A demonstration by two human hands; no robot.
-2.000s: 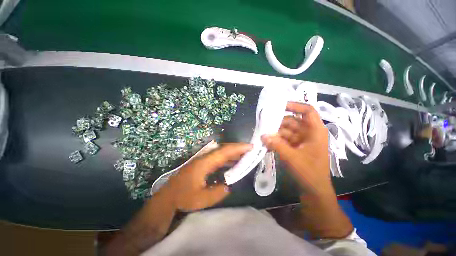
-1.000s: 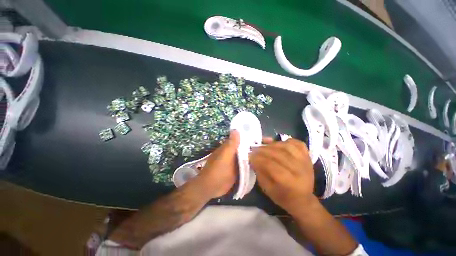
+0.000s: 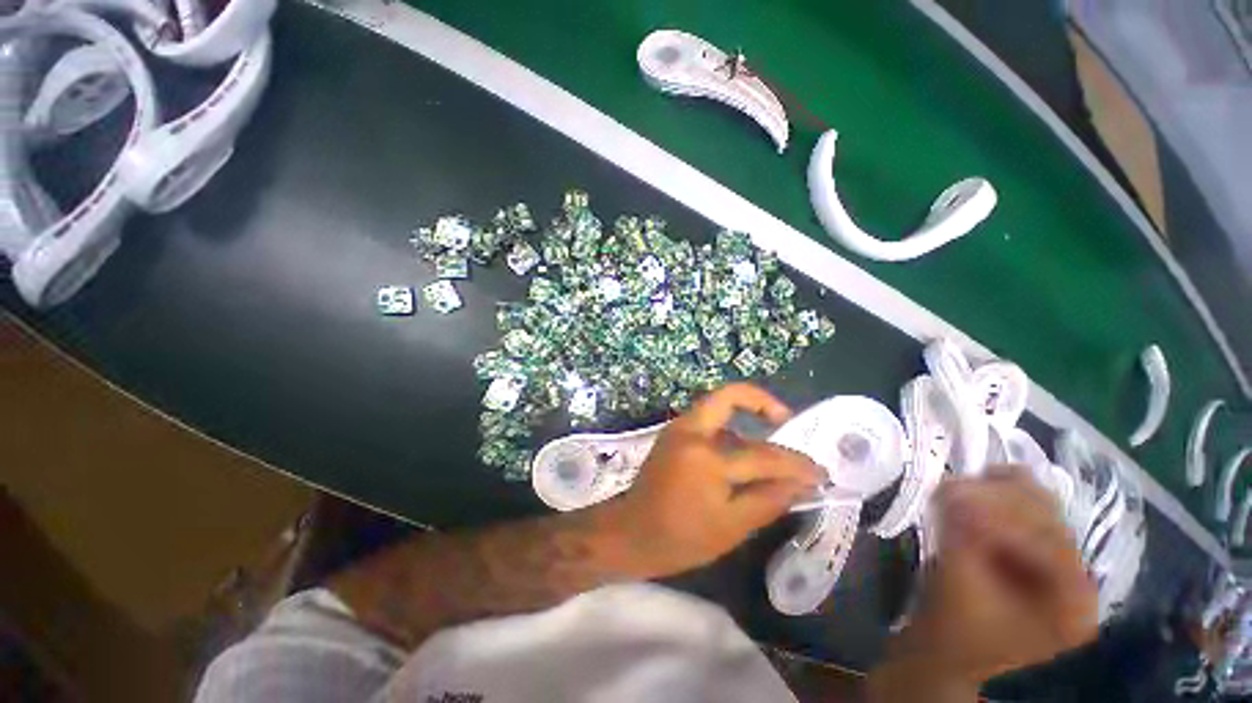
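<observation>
My left hand (image 3: pixel 693 488) grips a white curved housing half (image 3: pixel 862 437) with thumb and fingers; its wide round end points right. My right hand (image 3: pixel 1009 577) is blurred, at the lower right beside the heap of white housings (image 3: pixel 1109 529); whether it holds anything cannot be told. One housing (image 3: pixel 566 471) lies on the bench, its tail end hidden by my left hand. Another housing (image 3: pixel 799 580) lies below the held one. A loose pile of small green circuit boards (image 3: pixel 645 309) lies beyond my left hand.
A pale metal rail (image 3: pixel 618 143) separates the dark bench (image 3: pixel 275 330) from the green conveyor belt (image 3: pixel 920 117). The belt carries spaced housings, including a curved one (image 3: pixel 879 245). Larger white hoop-shaped housings (image 3: pixel 192 144) are stacked at the upper left.
The view has turned and shifted. My left hand has moved right across the bench with the housing, whose round end now points right. My right hand has left the housing and moved to the lower right.
</observation>
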